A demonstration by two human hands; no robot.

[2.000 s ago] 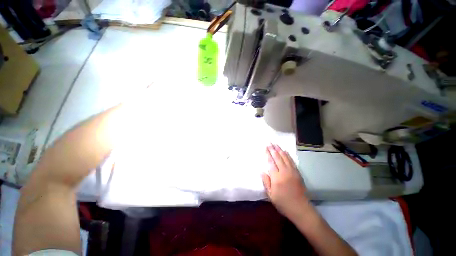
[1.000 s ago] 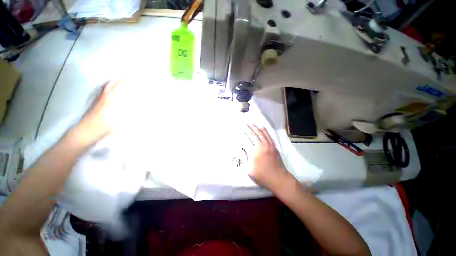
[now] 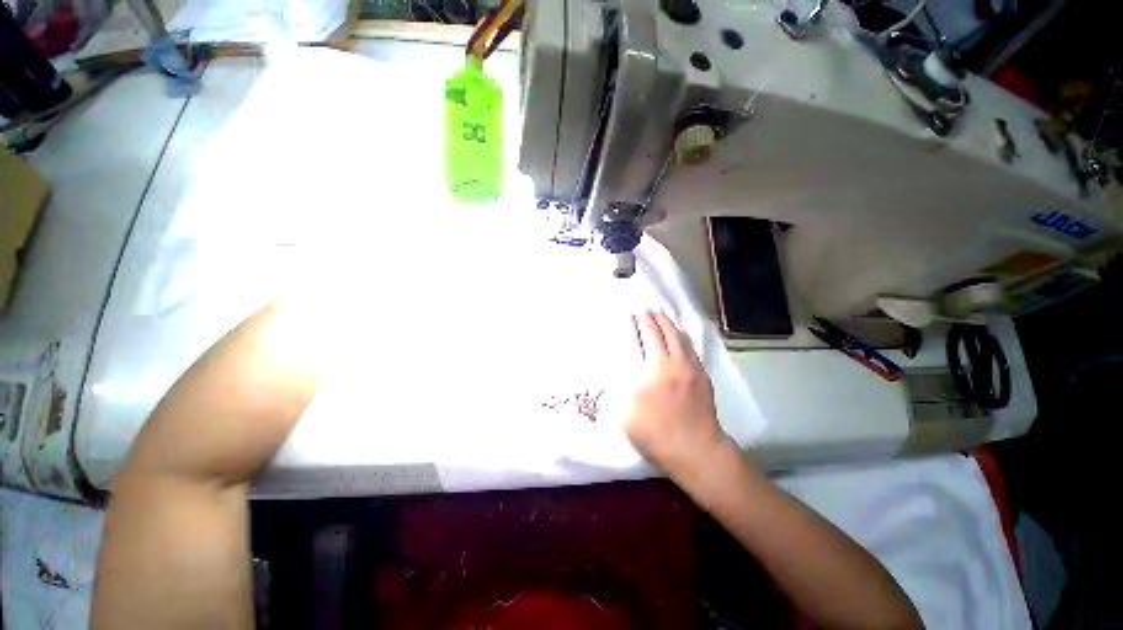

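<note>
A white fabric panel with a small dark motif lies flat on the white table, its upper part washed out by glare. The cream sewing machine head stands behind it; the presser foot and needle area is over the glare. My right hand rests flat on the panel's right part, fingers pointing to the needle area. My left forearm reaches in from the lower left; my left hand is lost in the bright glare, so its fingers cannot be made out.
A lime-green tag hangs left of the head. A smartphone, red and dark snips and black-handled scissors lie right of the panel. White cloth lies below the table at right, with more at lower left.
The white cloth that was bunched and blurred at the lower left is gone from there, and the panel lies flatter. My left arm has moved right and inward. My right hand has moved slightly right.
</note>
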